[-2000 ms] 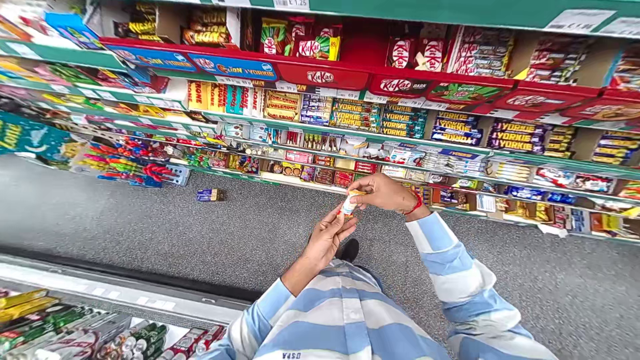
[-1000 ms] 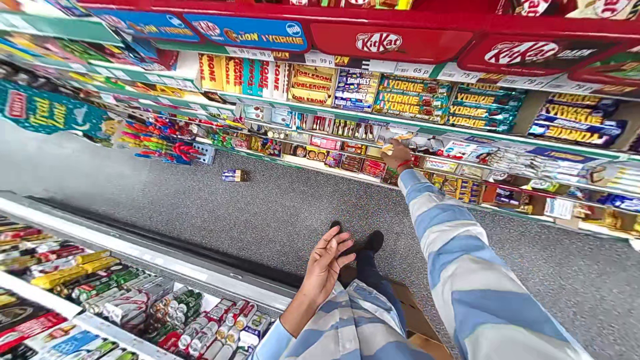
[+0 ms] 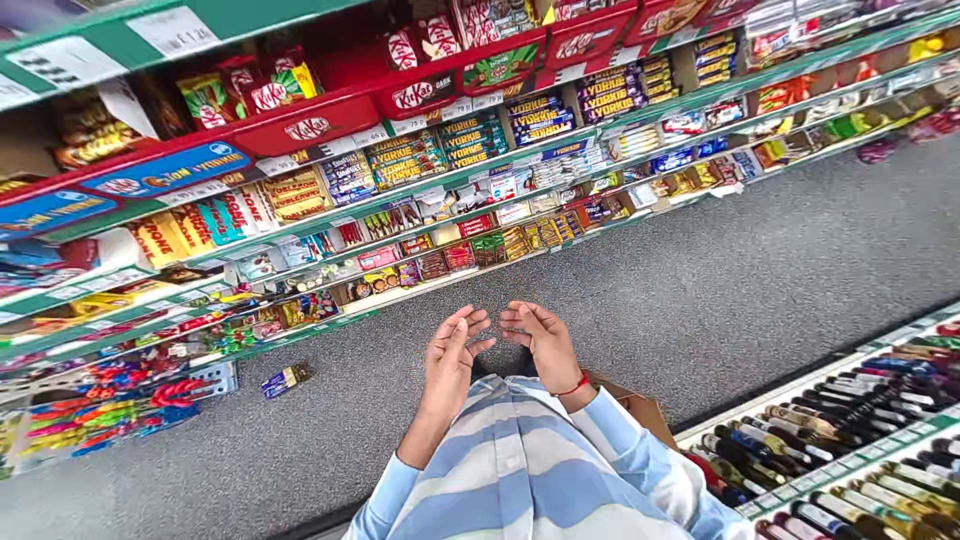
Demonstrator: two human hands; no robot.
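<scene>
My left hand (image 3: 454,349) is raised in front of my striped shirt, fingers apart and slightly curled, with nothing in it. Close by on its right, my right hand (image 3: 540,341), a red string on the wrist, is also empty with its fingers spread. The two do not touch. Beyond them run shelves of chocolate: Toblerone bars (image 3: 296,193), Yorkie bars (image 3: 405,159) and KitKat packs (image 3: 274,94) higher up, with small packets (image 3: 459,256) on the lowest shelf. A purple and gold packet (image 3: 285,381) lies on the carpet to the left.
Bottles (image 3: 802,439) fill a shelf unit at the lower right. A cardboard box (image 3: 637,411) stands behind my right forearm. Colourful hanging goods (image 3: 112,409) jut out at the left. Grey carpet (image 3: 712,277) runs between the shelf units.
My right hand, at the lower shelves a second ago, is back beside my left hand. The small white item held between both hands two seconds ago is in neither. The view has turned.
</scene>
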